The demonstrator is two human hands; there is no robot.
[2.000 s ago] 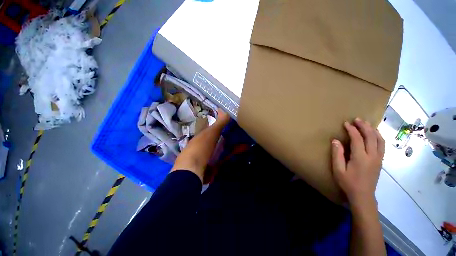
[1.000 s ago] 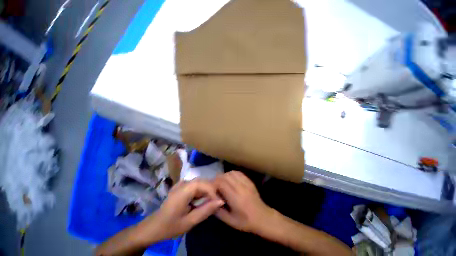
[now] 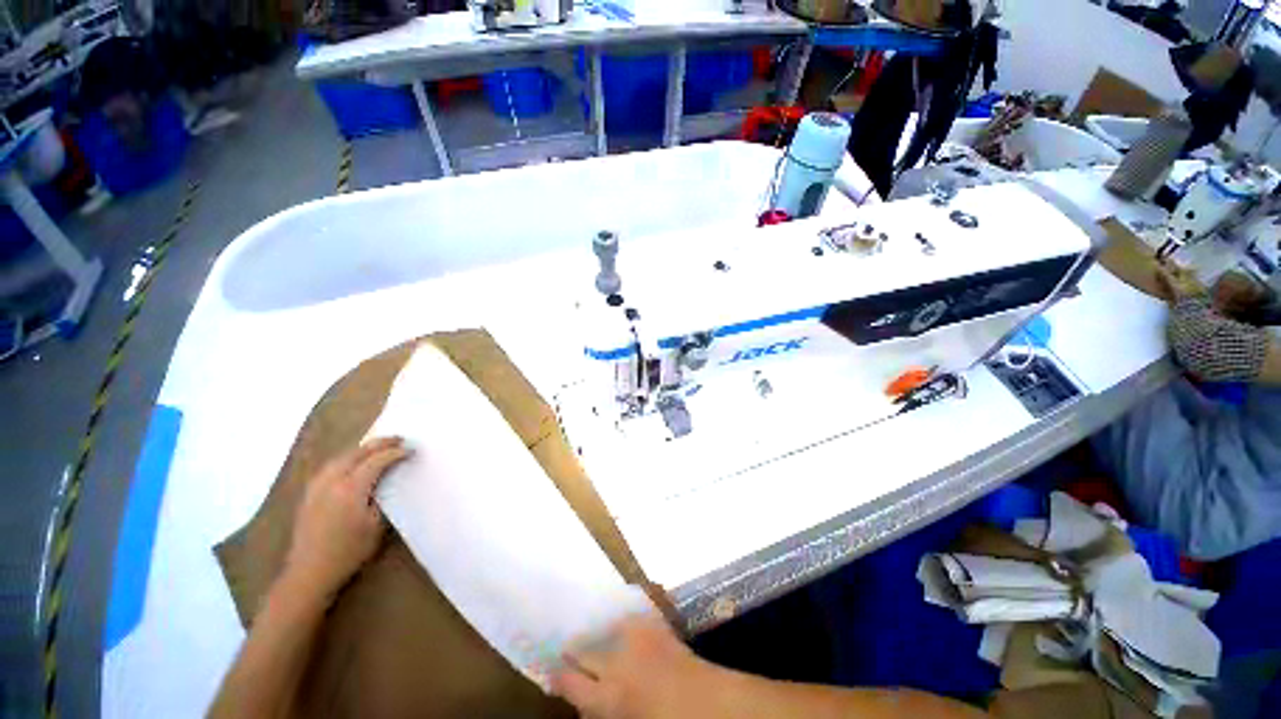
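Note:
A brown garment panel (image 3: 288, 503) lies on the white machine table at the left, its lower part near the front edge. A pale facing piece (image 3: 485, 541) lies lengthwise on it, near the panel's right edge. My left hand (image 3: 342, 517) presses the pale piece's left edge with its fingertips. My right hand (image 3: 625, 667) holds the lower end of the pale piece, blurred. The sewing machine's needle and presser foot area (image 3: 642, 393) is right of the panel's upper part, apart from the cloth.
Black and orange snips (image 3: 930, 386) lie below the machine head (image 3: 787, 337). A light blue bottle (image 3: 815, 166) stands behind it. A tied bundle of pale pieces (image 3: 1033, 590) is at the lower right. Another person's arm (image 3: 1215, 337) shows at the far right.
The view has swung up and shows the whole machine. The pale piece is now spread on the brown panel. My hands have parted from each other and rest on it.

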